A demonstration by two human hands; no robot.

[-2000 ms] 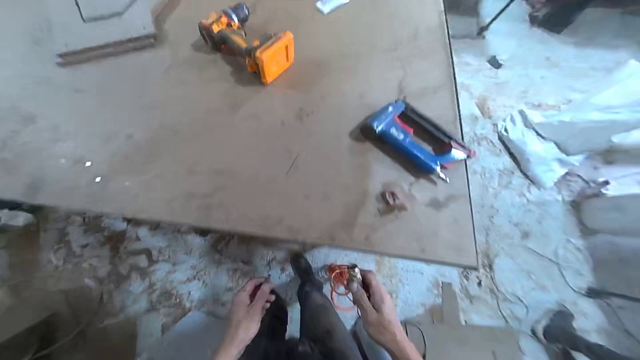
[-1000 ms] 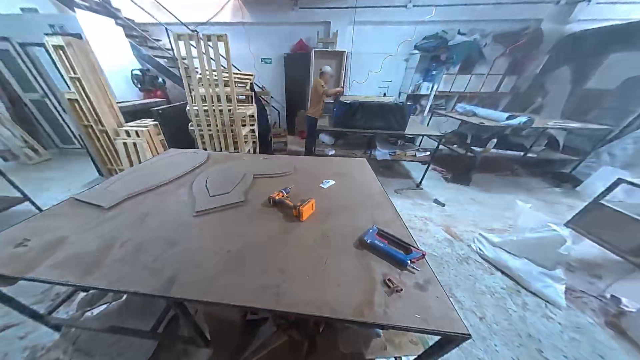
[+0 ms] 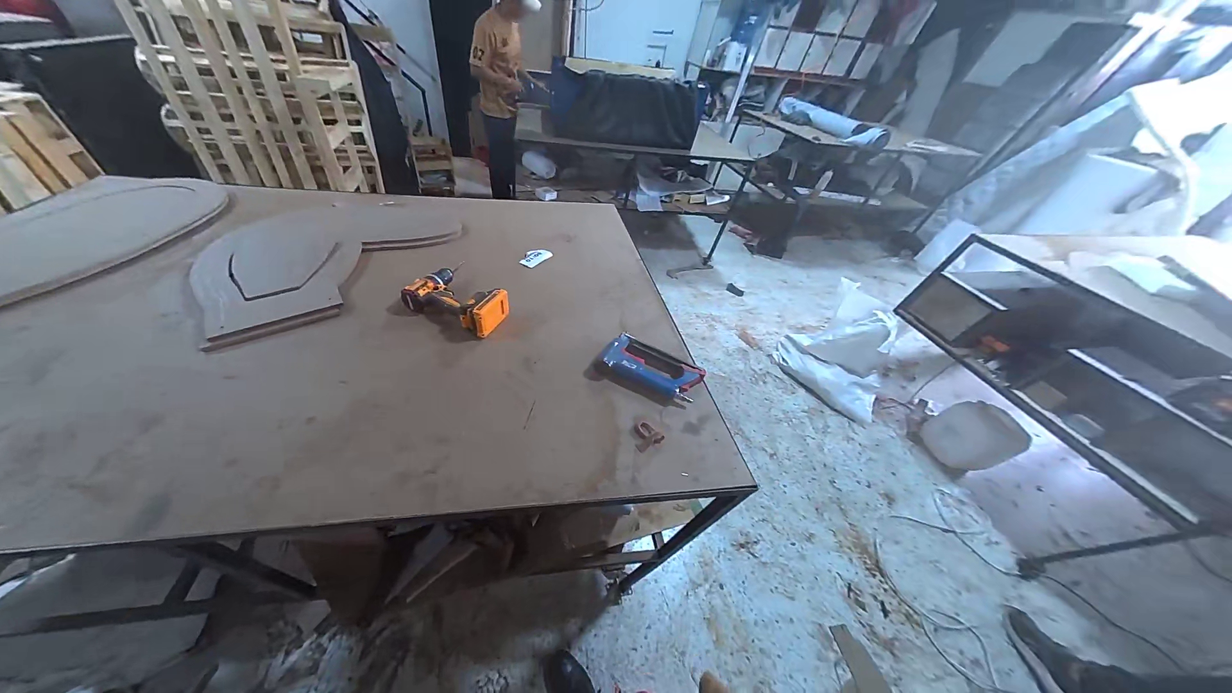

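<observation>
At the bottom edge only a fingertip of what seems to be my right hand point(image 3: 711, 683) shows; what it holds is hidden. My left hand is out of view. On the brown-topped worktable point(image 3: 385, 414) lie an orange cordless drill point(image 3: 456, 300), a blue pneumatic stapler point(image 3: 650, 369) near the right edge, and a small reddish-brown object point(image 3: 649, 435) just below it. Shaped boards point(image 3: 279, 269) rest at the left, one with a curved outline, beside a long rounded board point(image 3: 96, 226). A small white label point(image 3: 536, 258) lies beyond the drill.
A person point(image 3: 499, 91) stands at a far bench beyond the table. Wooden pallets point(image 3: 260, 87) lean at the back left. White sheeting point(image 3: 837, 356), a metal-framed table point(image 3: 1059, 375) and cords point(image 3: 948, 539) are on the right. A dark shoe point(image 3: 568, 671) shows below.
The view has swung up and away from the floor beside the table, then partly down again. Both hands, seen in the oldest frame with an orange cord at the right one, have largely left view.
</observation>
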